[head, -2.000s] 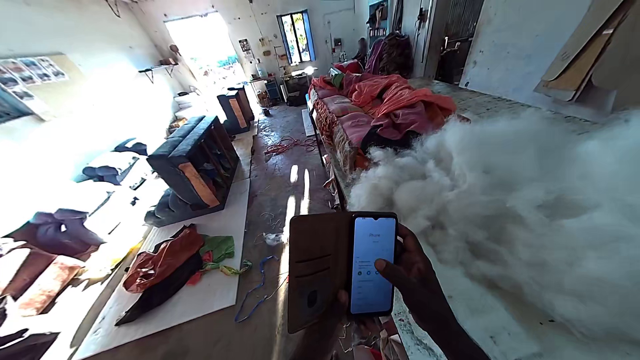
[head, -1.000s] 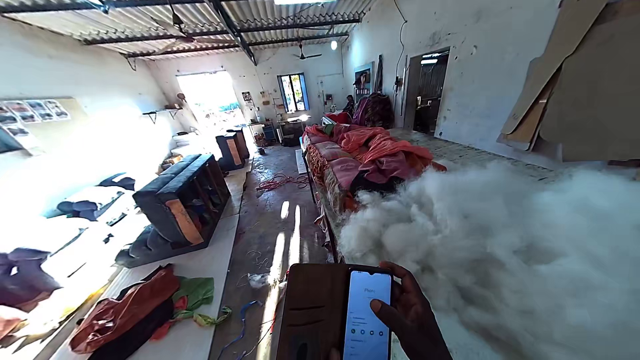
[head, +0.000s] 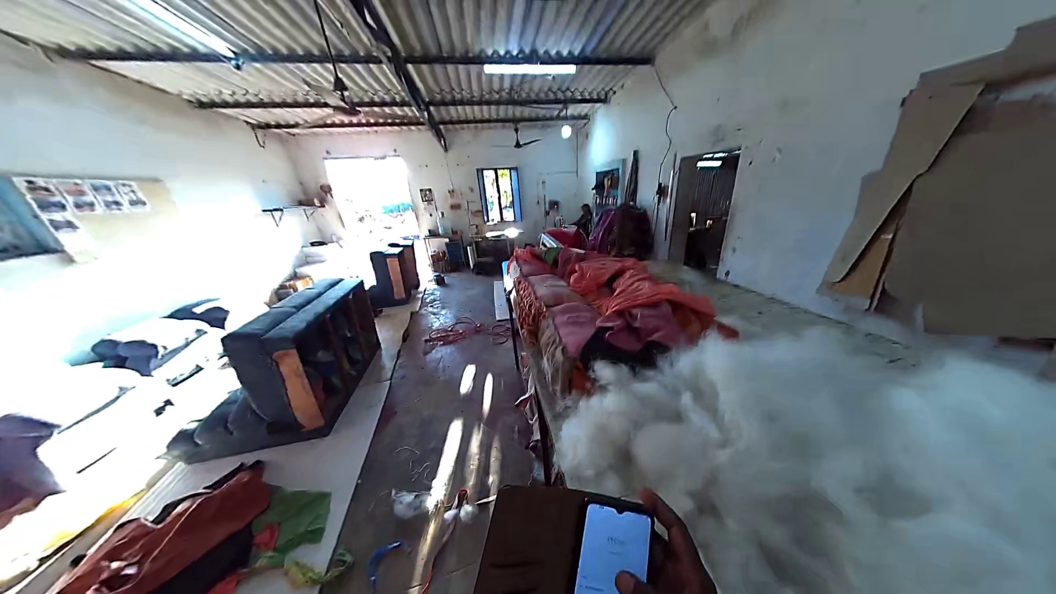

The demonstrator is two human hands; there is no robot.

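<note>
A smartphone [head: 612, 549] with a lit screen sits in an open brown flip case [head: 528, 544] at the bottom centre. My right hand [head: 676, 549] grips the phone's right side, its thumb over the lower part of the screen. My left hand is not visible in this view. Close to the right hand, a large heap of white fibre stuffing [head: 808, 462] covers the near part of a long raised surface. Beyond the stuffing lie red and orange fabrics [head: 643, 289] and pink cushions [head: 571, 322].
Left of the aisle, a dark upholstered sofa frame [head: 301, 363] stands tipped on a pale sheet [head: 330, 462], near brown and green cloths [head: 293, 520]. Red cord [head: 458, 332] and a blue strip [head: 381, 561] lie on the floor. Cardboard sheets [head: 973, 206] lean at right. A person [head: 584, 219] is far back.
The view has tilted up, showing more roof. The phone and right hand now sit lower in view. The thumb has moved from mid-screen to the lower screen.
</note>
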